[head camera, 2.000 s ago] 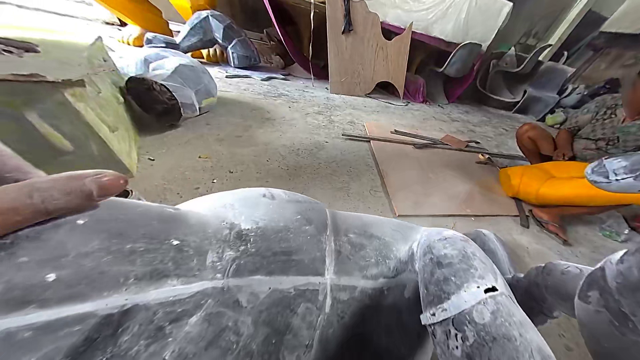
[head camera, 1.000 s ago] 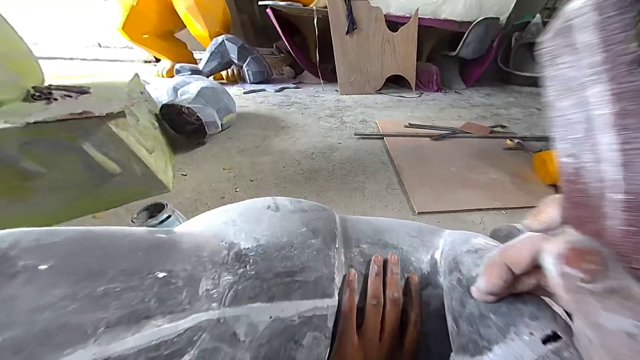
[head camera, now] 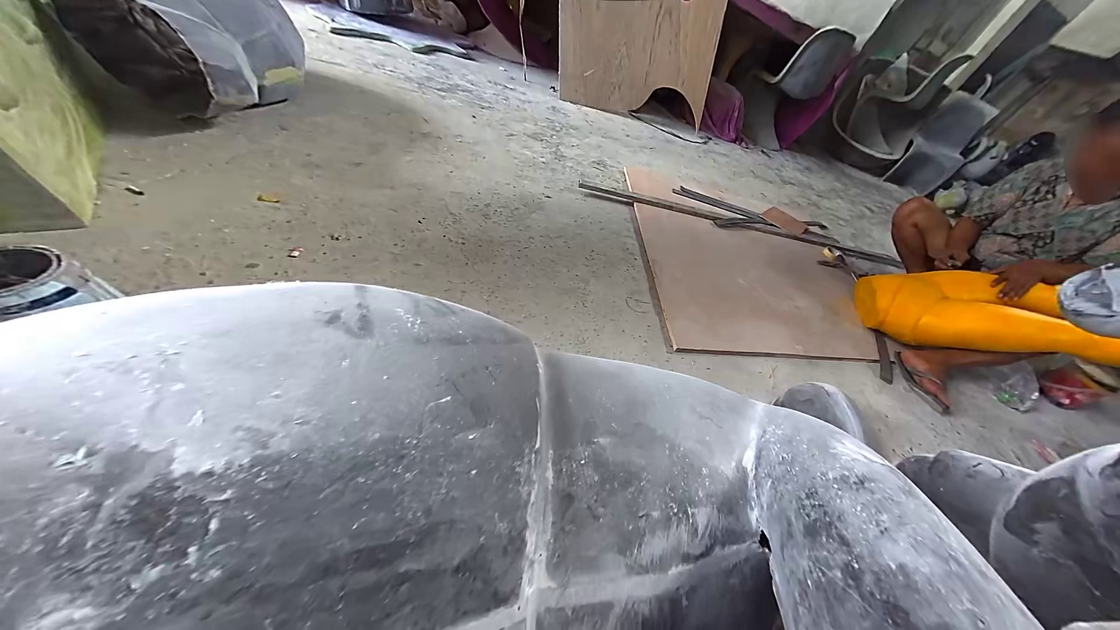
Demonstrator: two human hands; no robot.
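Note:
A large grey moulded figure, dusted with white powder (head camera: 350, 437), fills the lower part of the head view. A pale raised seam runs down its middle, and a small dark hole shows beside the rounded limb (head camera: 857, 507) at the right. More rounded grey parts (head camera: 1063, 516) lie at the lower right edge. Neither my left hand nor my right hand is in the frame, so what they hold or touch is hidden.
A seated person (head camera: 1032, 201) at the right rests a hand on an orange moulded leg form (head camera: 954, 306). Metal strips (head camera: 700, 210) lie across a flat board (head camera: 752, 289). An open can (head camera: 44, 280) and a yellow-green block (head camera: 39, 131) stand left; a cut plywood panel (head camera: 639, 52) stands behind.
One second ago a hand lay on the grey figure and another hand was at the right near a blurred, dusty brownish thing. Both hands and that thing are out of view now. The view has shifted.

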